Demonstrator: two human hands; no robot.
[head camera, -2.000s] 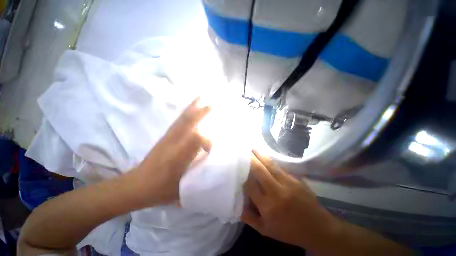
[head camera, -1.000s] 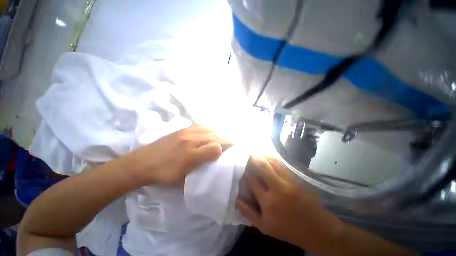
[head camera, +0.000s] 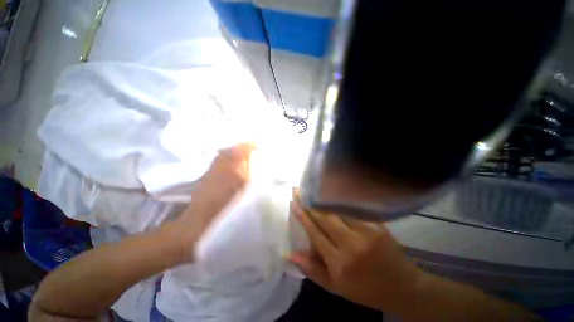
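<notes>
A large bunched white garment piece (head camera: 119, 132) covers the table left of the needle area and hangs over the front edge. My left hand (head camera: 220, 188) grips the cloth near the bright spot; its fingertips are partly lost in glare. My right hand (head camera: 349, 251) pinches the right edge of a folded, blurred white cloth part (head camera: 242, 229) between thumb and fingers. The sewing machine head (head camera: 296, 31), white with a blue stripe, stands behind my hands. Glare hides the needle and presser foot.
A large dark rounded shape with a shiny rim (head camera: 434, 94) covers much of the machine's right side. A pale ribbed basket-like object (head camera: 503, 201) shows at the right. Blue material (head camera: 53, 233) lies at the lower left below the table.
The dark shape now blocks the machine's right side. My left hand has moved up and forward from its place a second ago, and the folded cloth between my hands has shifted and blurred.
</notes>
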